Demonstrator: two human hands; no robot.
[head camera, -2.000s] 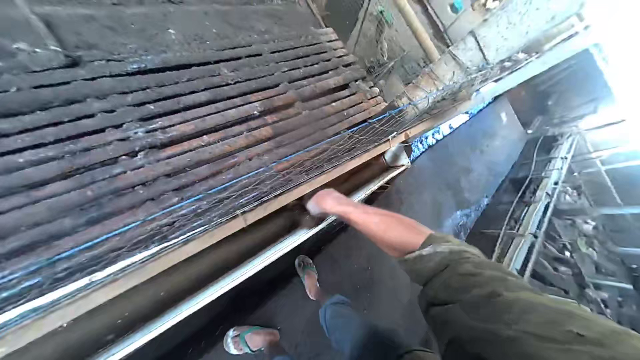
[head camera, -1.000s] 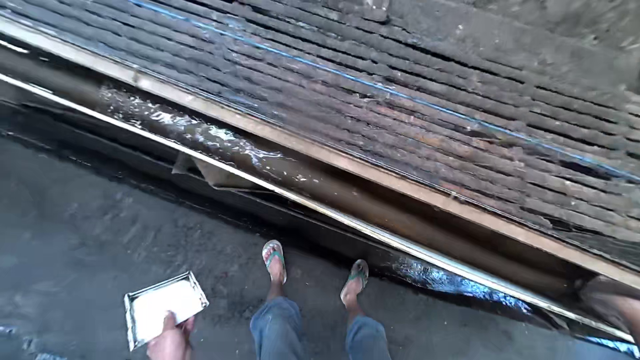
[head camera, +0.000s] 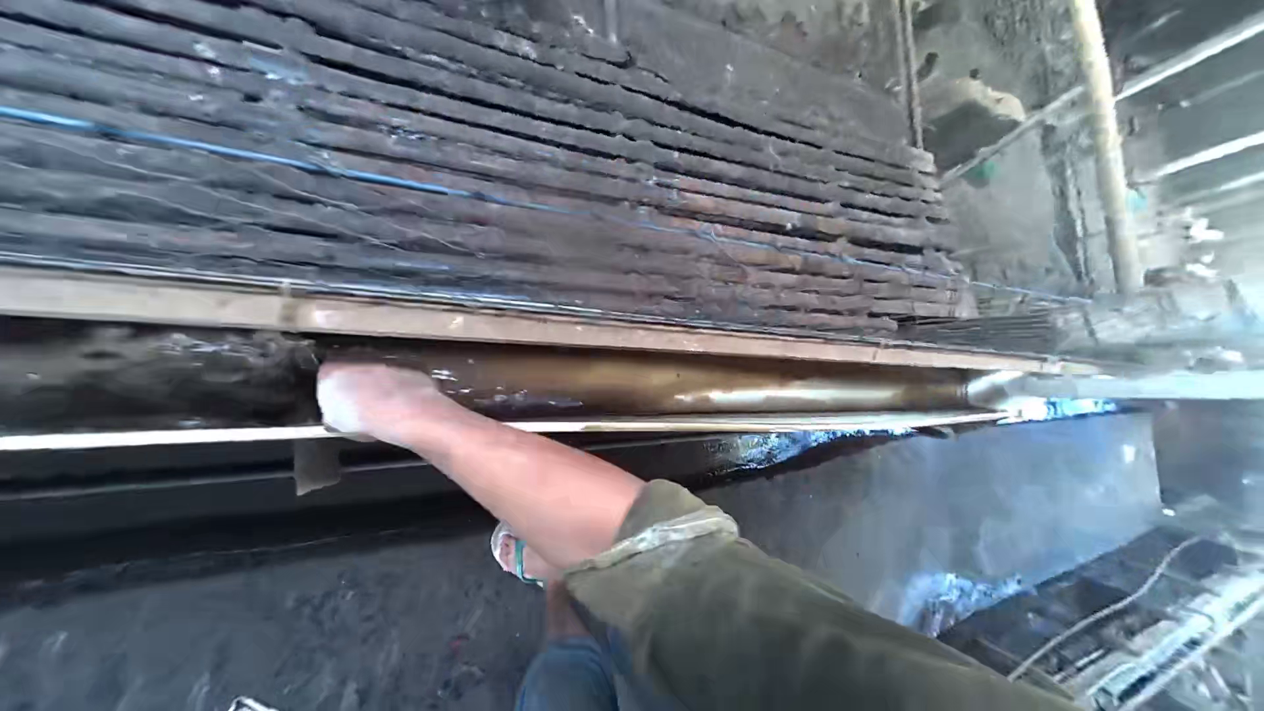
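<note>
A sleeved arm reaches from the lower right to a long trough (head camera: 849, 383) of brown liquid. At its end, my right hand (head camera: 375, 400) is curled inside the trough, near the front rim. Something dark lies just left of the fingers, where the liquid looks stirred up; blur hides whether the hand grips it. My left hand is out of view. Only a thin metallic corner of a shallow tray (head camera: 249, 704) shows at the bottom edge.
Behind the trough's wooden edge board (head camera: 592, 329) lie rows of dark slats (head camera: 553, 148), crossed by a blue line (head camera: 395, 181). A sandalled foot (head camera: 518, 555) stands on the dark floor (head camera: 296, 612) in front. A pole (head camera: 1106, 148) rises at the upper right.
My left hand, seen one second ago with the shallow tray, has gone out of view. My right hand, then blurred at the right edge, now shows fully over the trough. The view has swung right.
</note>
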